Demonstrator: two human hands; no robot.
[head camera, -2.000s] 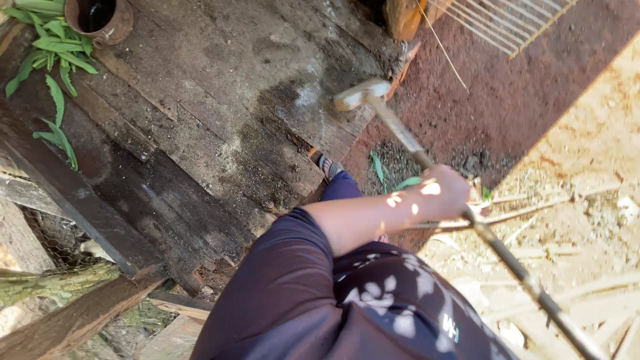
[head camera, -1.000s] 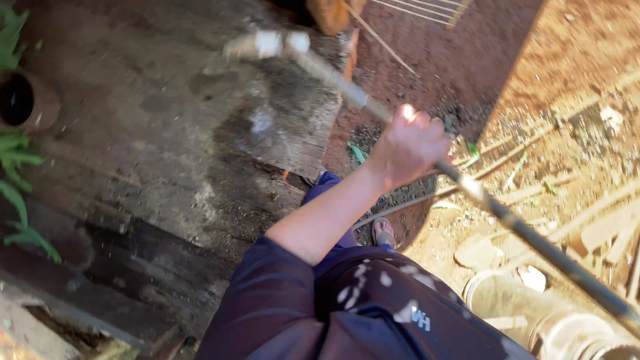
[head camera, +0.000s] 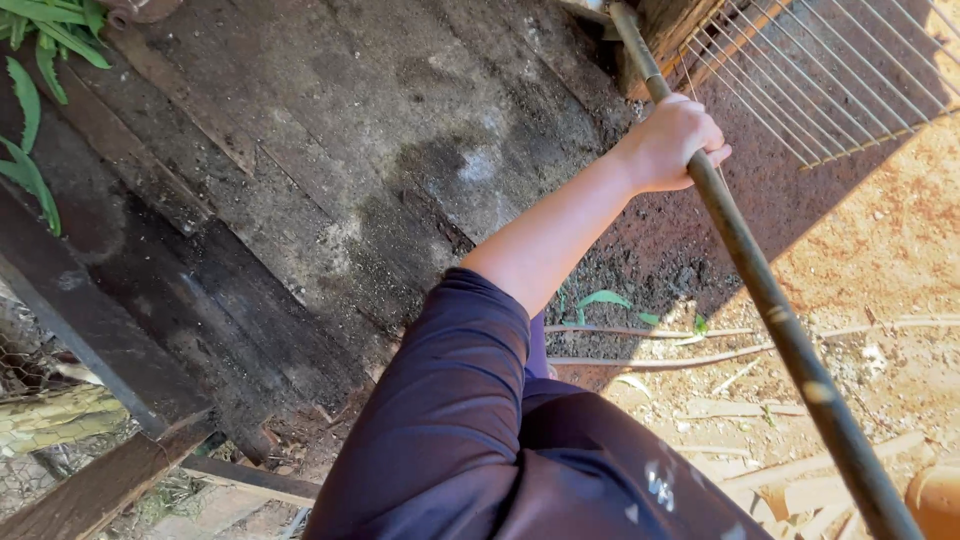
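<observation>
My left hand (head camera: 679, 142) is closed around the long wooden handle (head camera: 780, 315) of a tool, its arm reaching up and right from a dark sleeve. The handle runs diagonally from the top edge down to the bottom right. At the top edge only part of the tool's pale head (head camera: 589, 9) shows, beside a wooden post; its exact kind is unclear. Below and left of the hand lies a worn plank floor (head camera: 315, 150) with dirt, damp dark patches and a whitish spot (head camera: 480, 165). My right hand is outside the view.
A wire grille (head camera: 817, 82) is at the upper right, beside the wooden post (head camera: 664, 37). Green leaves (head camera: 34, 176) and a brown pot (head camera: 142, 9) are at the upper left. Thin poles or hoses (head camera: 660, 364) cross the ground. A dark beam (head camera: 90, 322) borders the floor at lower left.
The tool's head has moved from over the planks to the top edge by the post, mostly out of view. My left hand has stayed closed on the handle. The view has shifted.
</observation>
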